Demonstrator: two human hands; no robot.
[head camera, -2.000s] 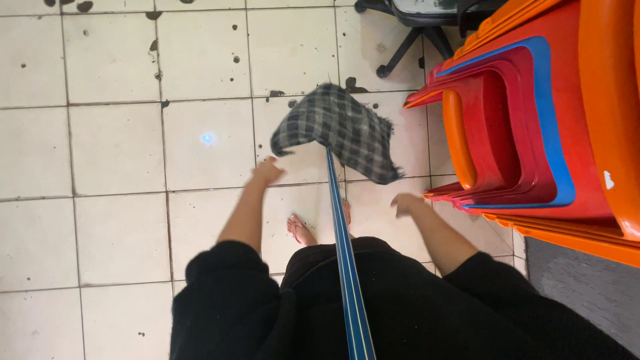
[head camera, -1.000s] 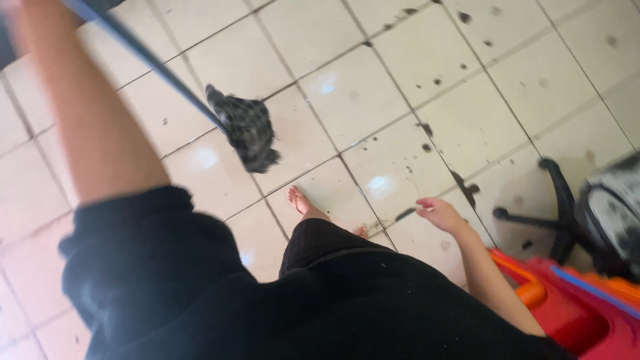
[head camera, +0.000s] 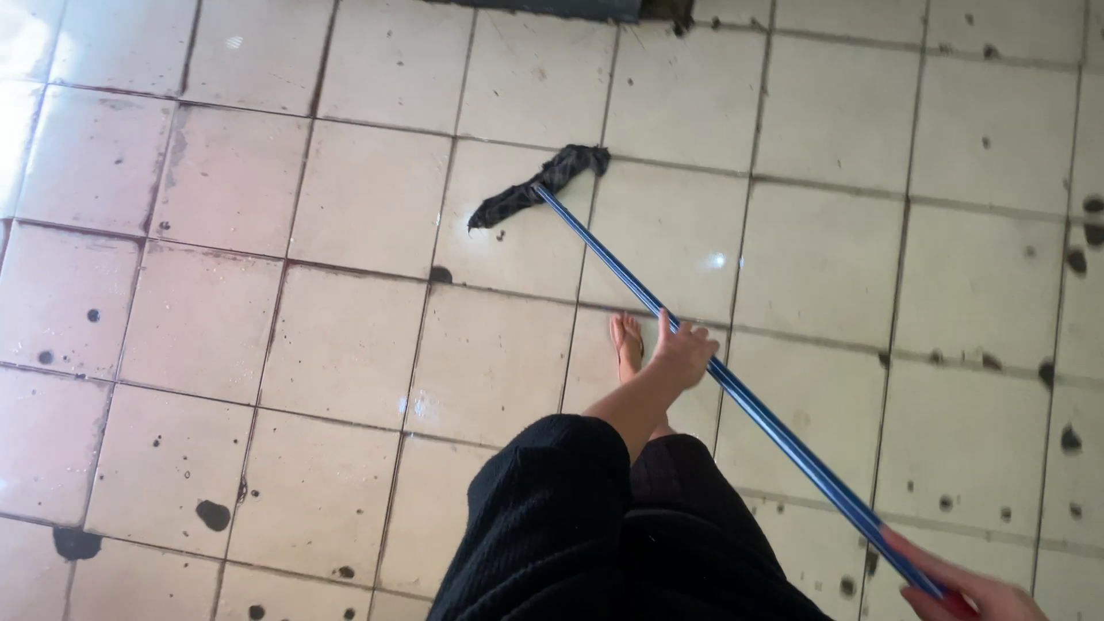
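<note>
My left hand grips the middle of a long blue striped pole. Lower right, near the frame's edge, my right hand is closed around the pole by a red part at its end. The pole slants up and left to a dark checked cloth, bunched in a narrow strip on the tiled floor. How the cloth is fixed to the pole is hidden.
Pale floor tiles with dark grout bear dark spots and stains, such as a dark patch at lower left. A dark grey edge runs along the top. My foot in a flip-flop stands below the cloth.
Both hands are now on the pole; two seconds ago neither held it. The right hand, free one second ago, has closed on it. The view has turned, and the chairs are out of sight.
</note>
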